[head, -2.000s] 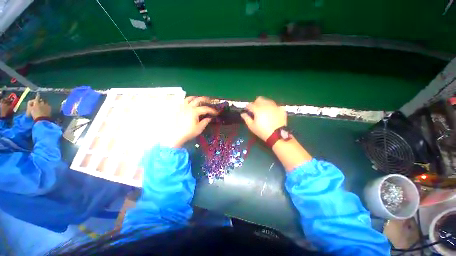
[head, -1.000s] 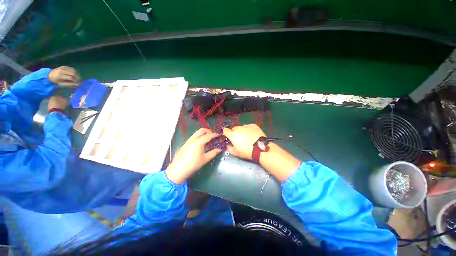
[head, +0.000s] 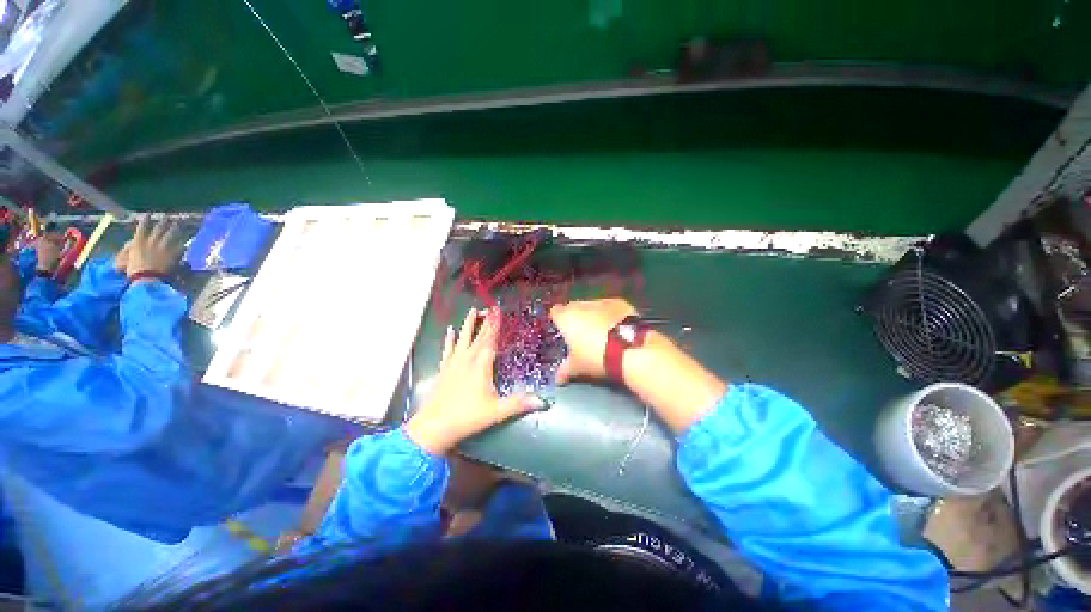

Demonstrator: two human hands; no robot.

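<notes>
A heap of tiny shiny purple-silver components (head: 528, 347) lies on the dark green bench. Red and dark lead wires (head: 500, 277) tangle behind it, up to the chipped white belt edge. My left hand (head: 464, 385) rests at the heap's left side, fingers spread and thumb along its near edge. My right hand (head: 589, 340) cups the heap's right side with its fingers bent; whether it pinches any piece cannot be told. A dark red band (head: 622, 347) is on my right wrist. The white compartment tray (head: 341, 299) lies left of the heap.
On the right are a round white tub (head: 945, 440) of small silver pieces, a black fan (head: 933, 329) and a white round housing (head: 1071, 526). A blue bin (head: 230, 237) and another person's hand (head: 153, 249) are beyond the tray. A pale cord (head: 305, 78) hangs over the belt.
The hands came from the dark bundle at the belt edge down to the heap. The left hand has since spread open. The heap now sits closer together, with wires laid out behind it.
</notes>
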